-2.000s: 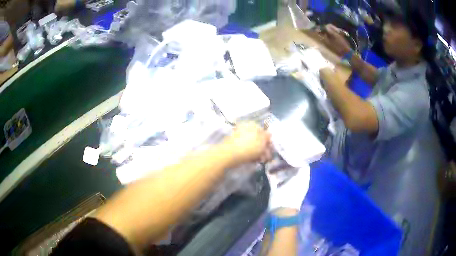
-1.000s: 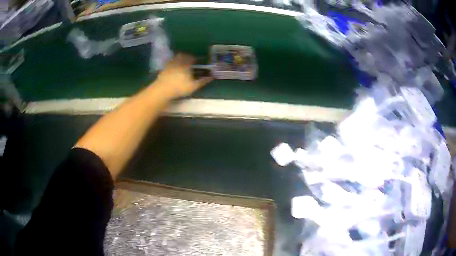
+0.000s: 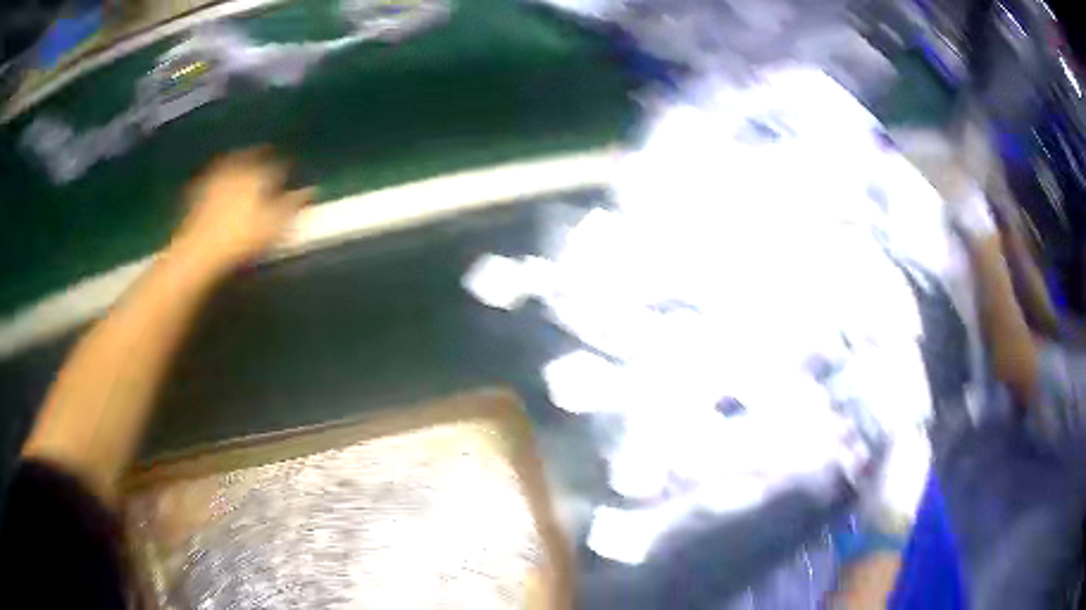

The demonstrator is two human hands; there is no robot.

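My left hand [image 3: 244,205], bare and blurred, is over the pale edge rail of the green conveyor, with fingers somewhat apart and nothing visible in it. My right hand, in a white glove [image 3: 896,483], is at the lower right beside the pile. Its wrist has a blue band. Glare and blur hide its fingers and anything in them. A pile of white bagged units [image 3: 762,274] lies to the right, too bright for detail. A blurred open unit [image 3: 185,78] with crumpled clear bags lies on the belt beyond my left hand.
A shallow cardboard tray [image 3: 532,477] of silvery pieces is at the front. The conveyor rail [image 3: 459,187] crosses behind it. Another blurred unit [image 3: 393,10] is at the top edge. A person's arm [image 3: 1010,310] and a blue bin [image 3: 935,554] are at right.
The view has swung right, bringing my right wrist and the other person back in. My left hand is back from the belt. The open unit that was beside it no longer shows there.
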